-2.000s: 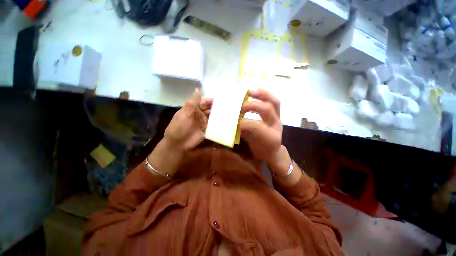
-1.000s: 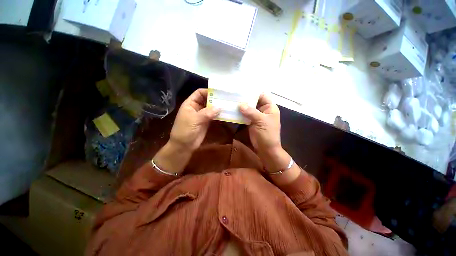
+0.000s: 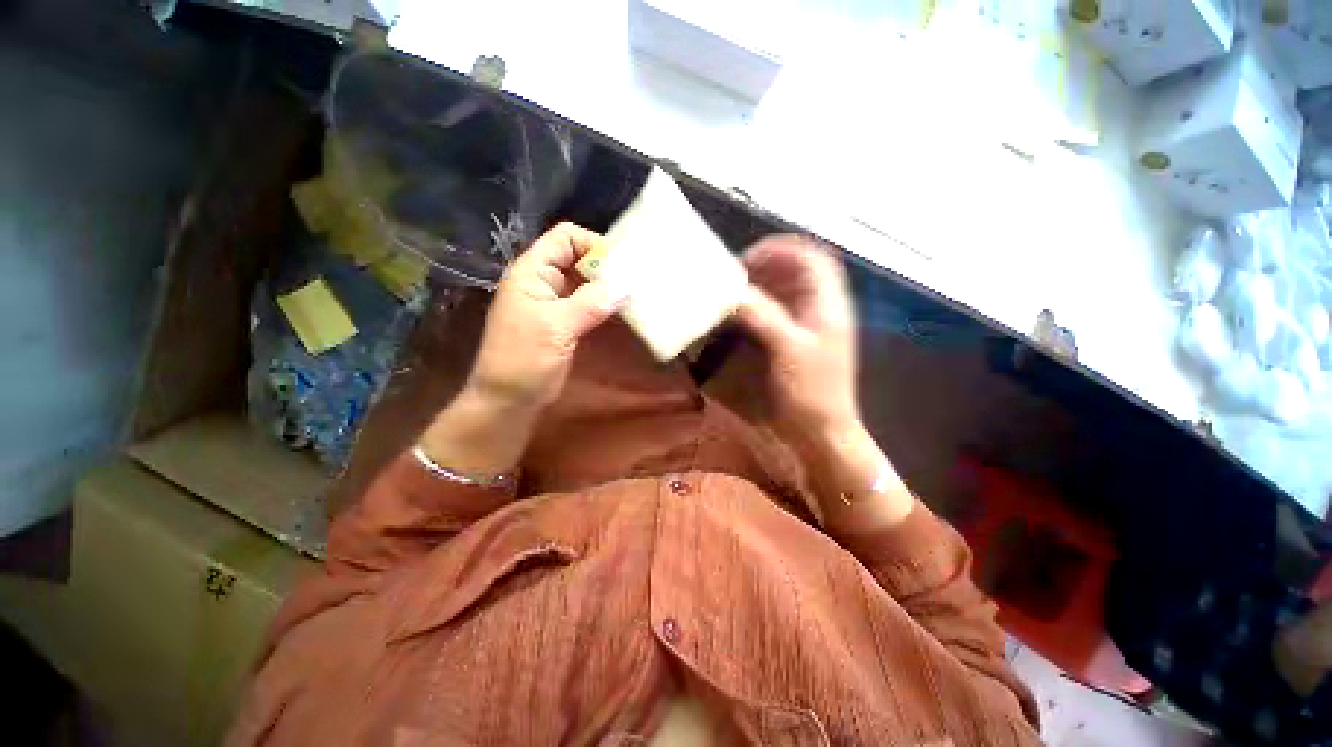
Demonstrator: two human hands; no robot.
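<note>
A flat white card with a yellow edge (image 3: 671, 270) is held between my hands over my lap, tilted with one corner up. My left hand (image 3: 544, 311) pinches its left side between thumb and fingers; a small yellow bit shows there. My right hand (image 3: 801, 324) is at its right edge, blurred, with its thumb touching or very near the card. I cannot tell how firmly the right fingers hold it. Any print on the card is too blurred to read.
White boxes (image 3: 1220, 134) stand at the table's right rear, with bagged white pieces (image 3: 1252, 329) beside them. Another white box (image 3: 707, 53) is cut off at the top. Below left are yellow scraps (image 3: 317, 317) and a cardboard carton (image 3: 175, 584). A red stool (image 3: 1040, 562) is below right.
The card has turned from lying level between both hands to a tilted diamond. My right hand has shifted right and blurred. The view has moved, so the table sits higher.
</note>
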